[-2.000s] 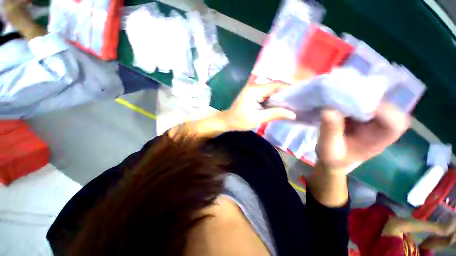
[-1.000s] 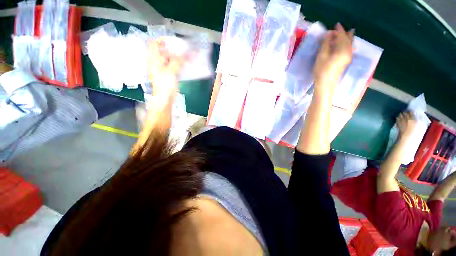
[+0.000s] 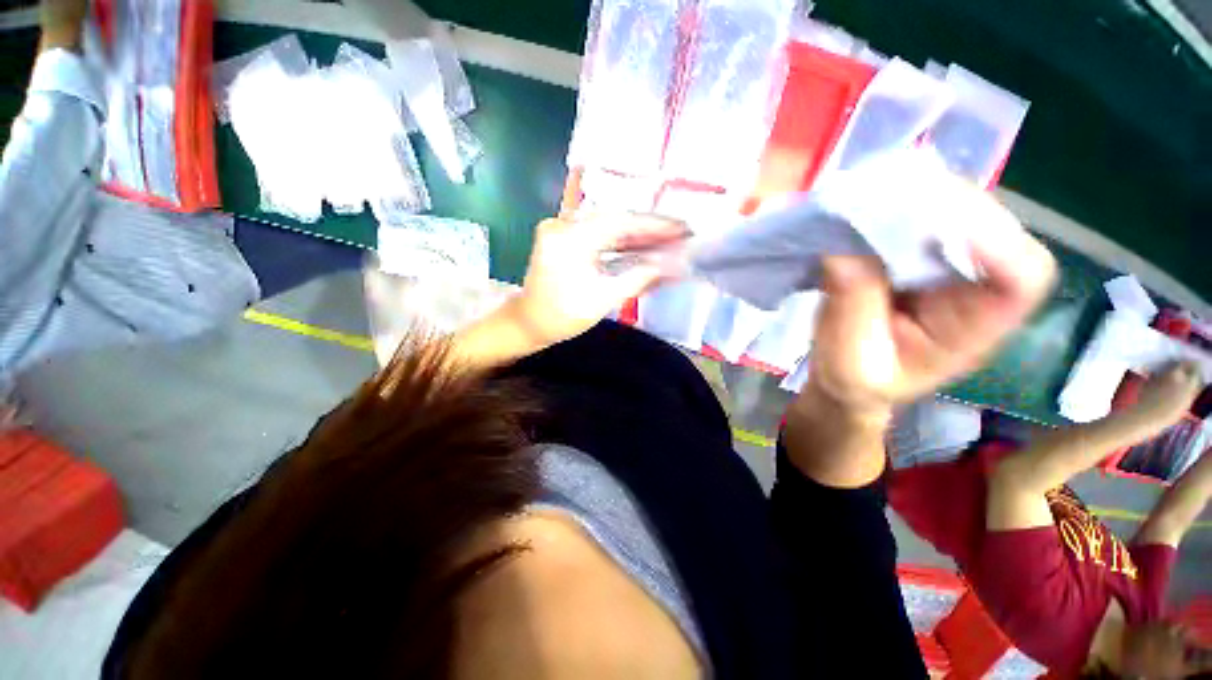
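My right hand (image 3: 917, 319) grips the right part of a pale grey, blurred bubble bag (image 3: 784, 246) above the near edge of the red tray. My left hand (image 3: 592, 272) pinches the bag's left end. Glare and blur hide whether a flat product is inside. The red tray (image 3: 813, 100) lies on the green bench, with long bagged products (image 3: 635, 86) in rows on its left side and more at the right. A bare red strip shows between them. My hands and the bag cover the tray's middle.
A white pile of bubble bags (image 3: 312, 133) lies left of the tray. Another red tray (image 3: 196, 106) is at the far left, beside a person in a striped shirt (image 3: 146, 272). A person in a dark red shirt (image 3: 1037, 545) works at the right. Red boxes (image 3: 53, 511) stand lower left.
My left hand has moved right from the bag pile to the bag's end. My right hand has come down and nearer from over the tray and now holds a bag. The bare red strip shows larger.
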